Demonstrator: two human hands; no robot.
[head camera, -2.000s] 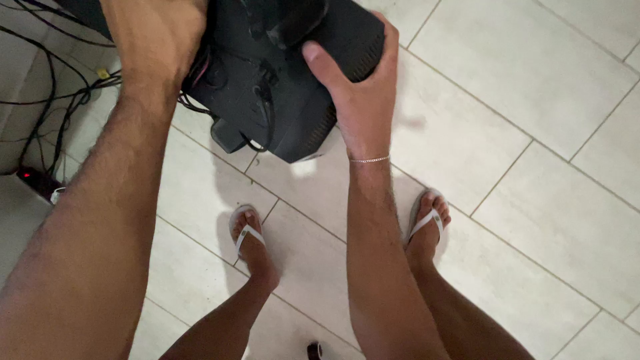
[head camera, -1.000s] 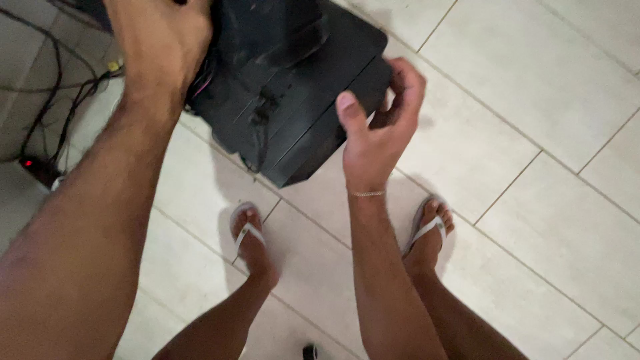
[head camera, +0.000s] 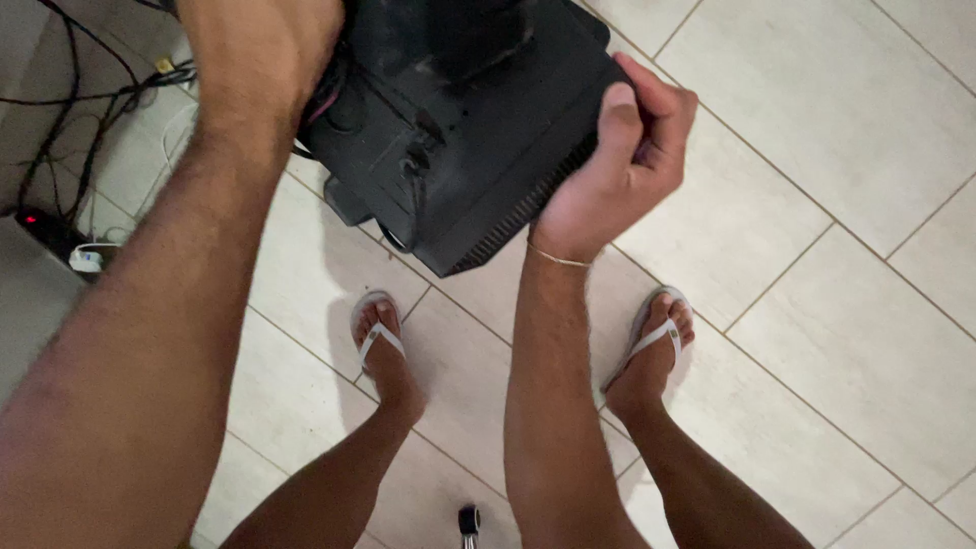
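Observation:
A black plastic electronic device (head camera: 503, 130) with a ridged vent along its lower edge and a raised block on top hangs tilted above the floor at the upper middle. My right hand (head camera: 629, 145) grips its right edge, the thumb on the near face and the fingers curled behind. At the upper left, my left hand (head camera: 259, 46) lies against the device's left side; its fingers are out of frame or hidden, so its hold cannot be made out. A black cable (head camera: 415, 191) runs over the device's face.
Tangled black cables (head camera: 76, 99) lie at the left. Beside them is a black power strip (head camera: 49, 236) with a red light and a white plug (head camera: 86, 261). My feet in white flip-flops (head camera: 381, 335) stand on the tiled floor (head camera: 801, 305). A small black-ended object (head camera: 469, 521) shows at the bottom.
The device has tilted back and forth: its vented edge, hardly visible one second ago, shows plainly now. My right hand has stayed on its right edge.

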